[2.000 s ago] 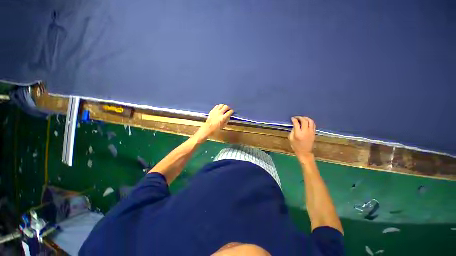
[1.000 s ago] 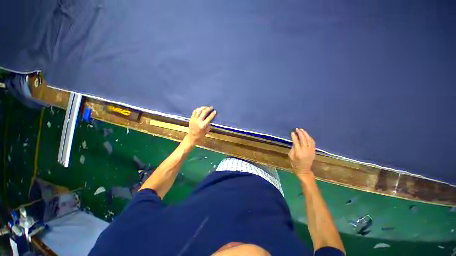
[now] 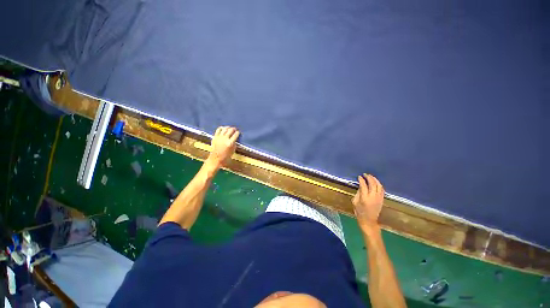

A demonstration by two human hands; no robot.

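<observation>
A wide navy fabric ply [image 3: 338,84] covers the table, with a thin whitish selvedge [image 3: 289,161] along the near side. My left hand [image 3: 224,143] is at this edge left of centre, its fingertips on the cloth edge. My right hand [image 3: 368,197] is at the same edge further right, fingers curled over it. The fingertips' undersides are hidden, so how firmly each pinches the edge is hard to tell. Creases show in the cloth at the upper left and between my hands.
The brown table ledge [image 3: 416,227] holds a yellowish strip [image 3: 283,172] and a yellow-and-black item [image 3: 159,126]. A silver-white rail [image 3: 95,146] juts over the green floor beside a blue clamp [image 3: 119,129]. Light blue cloth [image 3: 90,275] lies at lower left.
My left hand has moved left along the edge, widening the gap between my hands. The view has tilted, so the table edge slopes more. Small creases have appeared near the edge, and more of the yellowish strip shows.
</observation>
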